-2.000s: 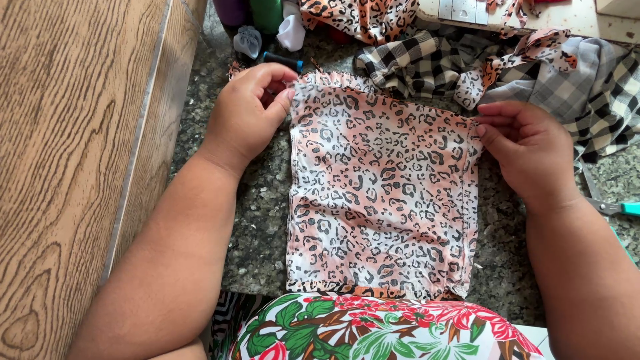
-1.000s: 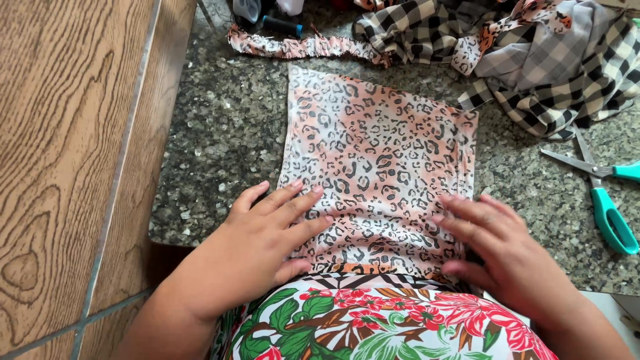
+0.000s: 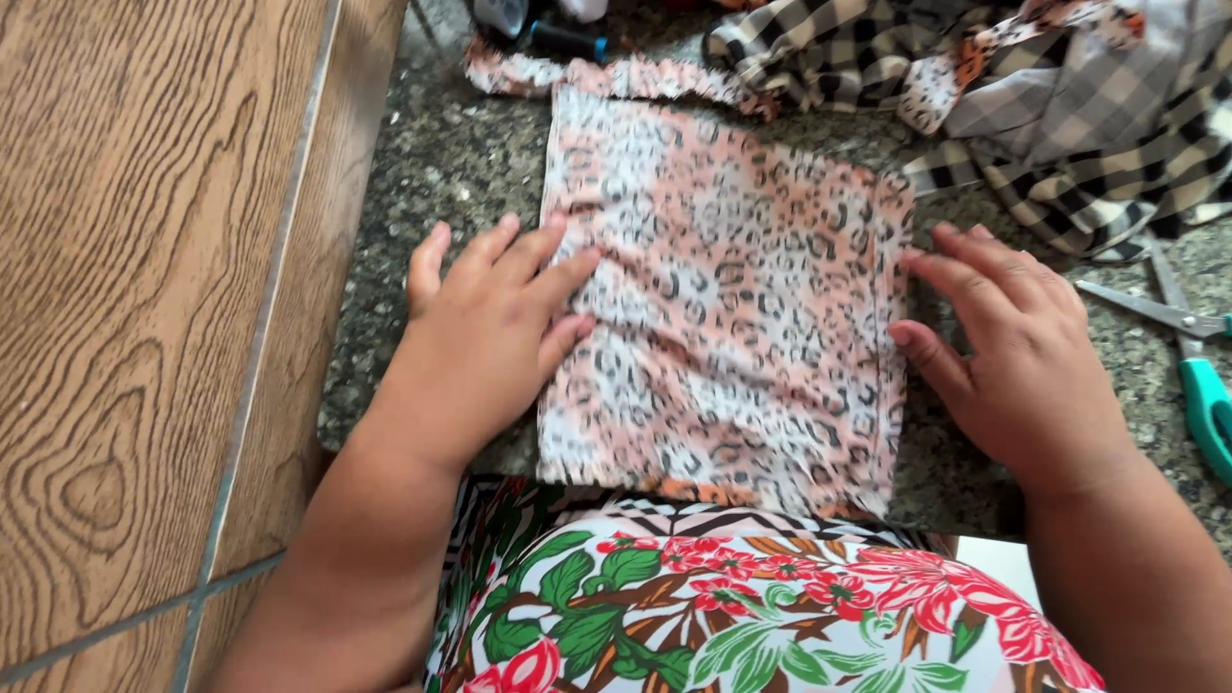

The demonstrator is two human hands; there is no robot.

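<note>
A roughly rectangular piece of leopard-print fabric (image 3: pixel 731 289), pink and white with black spots, lies on the speckled granite countertop (image 3: pixel 462 164). Wrinkles run across its middle and lower part, and its bottom edge reaches the floral garment at the counter's edge. My left hand (image 3: pixel 491 327) rests palm down with spread fingers, fingertips on the fabric's left edge. At the right edge, my right hand (image 3: pixel 1011 356) touches the cloth with its fingertips, thumb apart, gripping nothing. A frayed, gathered strip of similar print (image 3: pixel 616 77) lies along the fabric's top edge.
Teal-handled scissors (image 3: pixel 1203 385) lie with blades apart beyond my right hand. Black-and-cream checked fabric (image 3: pixel 1059 144) is heaped at the upper right. A dark spool with blue ends (image 3: pixel 568 41) sits at the top left. Wood-patterned tiles (image 3: pixel 144 289) fill the left side.
Both hands were at the fabric's top corners, then low on the cloth; now they are at its side edges, farther up than one second ago. Creases across its middle are more marked.
</note>
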